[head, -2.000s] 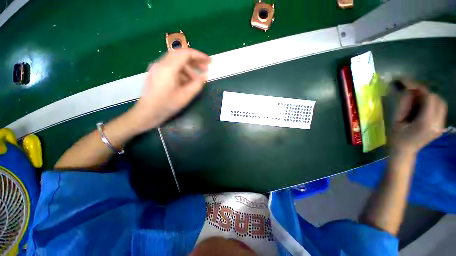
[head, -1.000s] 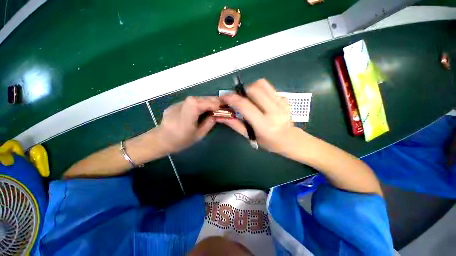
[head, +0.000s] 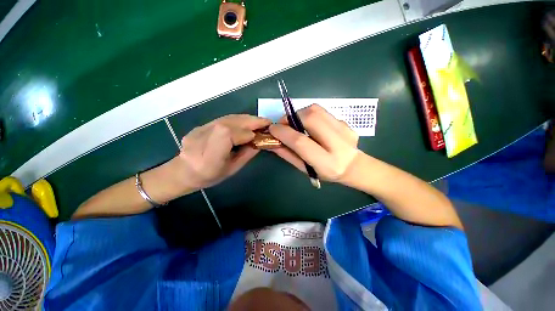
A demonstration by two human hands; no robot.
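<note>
A copper watch housing (head: 266,141) is held between both hands above the near dark green surface. My left hand (head: 220,147) grips its left side. My right hand (head: 322,143) holds its right side with the fingertips and also holds dark tweezers (head: 292,115), whose tips point up and away from me, off the housing. Fingers hide much of the housing. The white adhesive dot sheet (head: 361,115) lies flat behind and under my right hand, with dark rings showing at its right part.
A copper housing (head: 231,19) sits beyond the pale curved rail (head: 225,84). A dark red case (head: 427,100) and a yellow-green packet (head: 451,97) lie at the right. A fan (head: 23,267) stands lower left. Part of another person's hand (head: 549,24) shows at the right edge.
My left hand came from the rail and my right hand from the far right; both met at a housing. Since one second ago they hold it, slightly turned. The far housings moved left.
</note>
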